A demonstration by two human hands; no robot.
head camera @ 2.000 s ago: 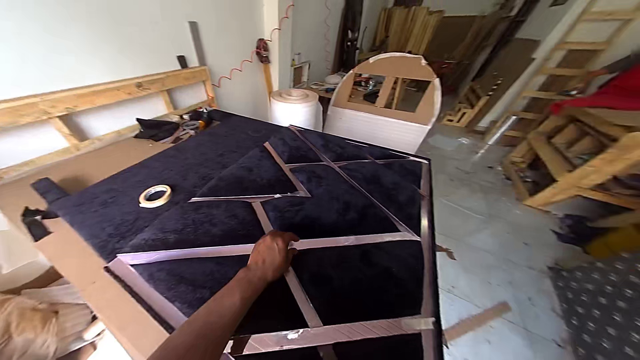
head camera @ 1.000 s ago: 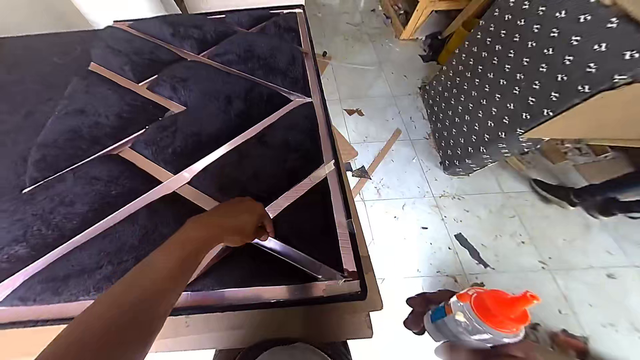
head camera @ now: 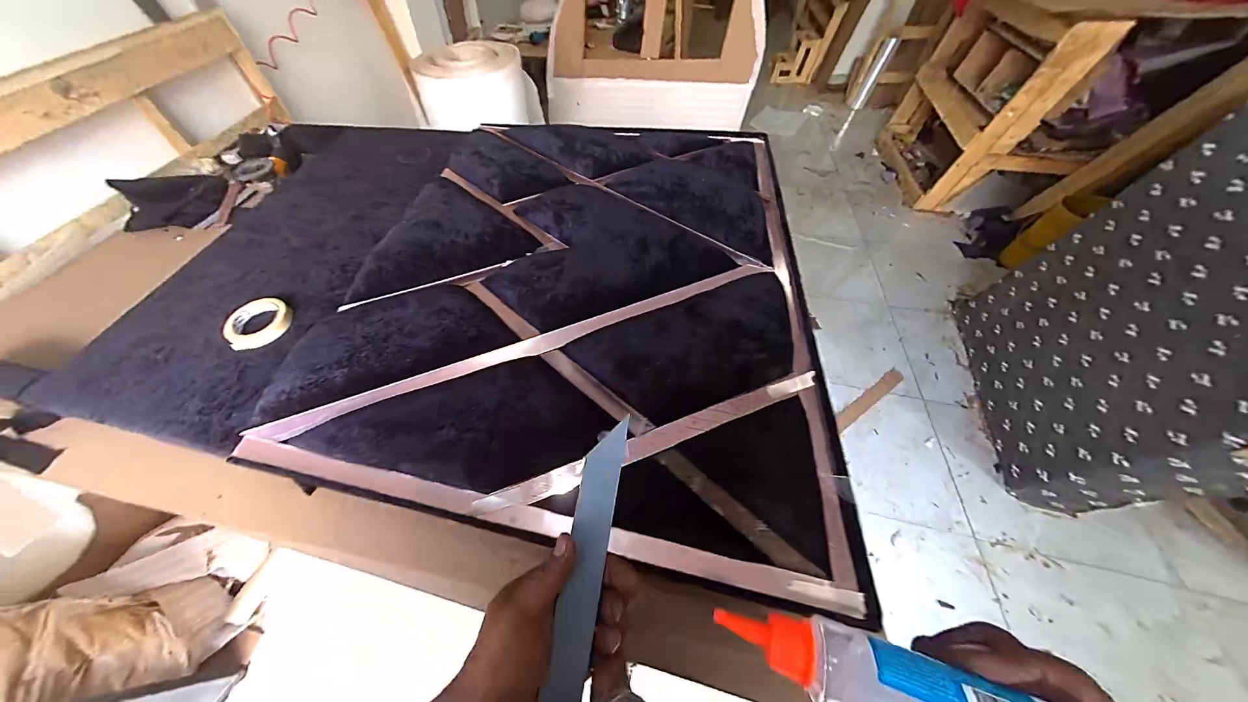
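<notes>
My left hand (head camera: 522, 619) holds a flat grey strip (head camera: 590, 546) with an angled tip, pointing up over the near edge of the dark velvet-like panel (head camera: 409, 419). Pinkish shiny trim strips (head camera: 536, 343) cross the panel and run along its edges. The strip's tip overlaps the view of a shorter diagonal trim piece (head camera: 721, 417); whether they touch, I cannot tell. At the lower right, my right hand (head camera: 1014, 658) is around a clear bottle (head camera: 877, 663) with an orange nozzle and blue label, nozzle towards the left. A roll of tape (head camera: 256, 324) lies on the panel's left part.
Dark scraps and small tools (head camera: 255, 168) lie at the table's far left. Crumpled brown material (head camera: 107, 643) is at the lower left. A patterned dark covered piece (head camera: 1121, 361) stands at the right. Beyond are a white roll (head camera: 473, 83) and a wooden frame (head camera: 1004, 117).
My left hand has come off the panel's trim and now holds the grey strip. The bottle's nozzle, towards the right one second ago, now points left. The view has shifted.
</notes>
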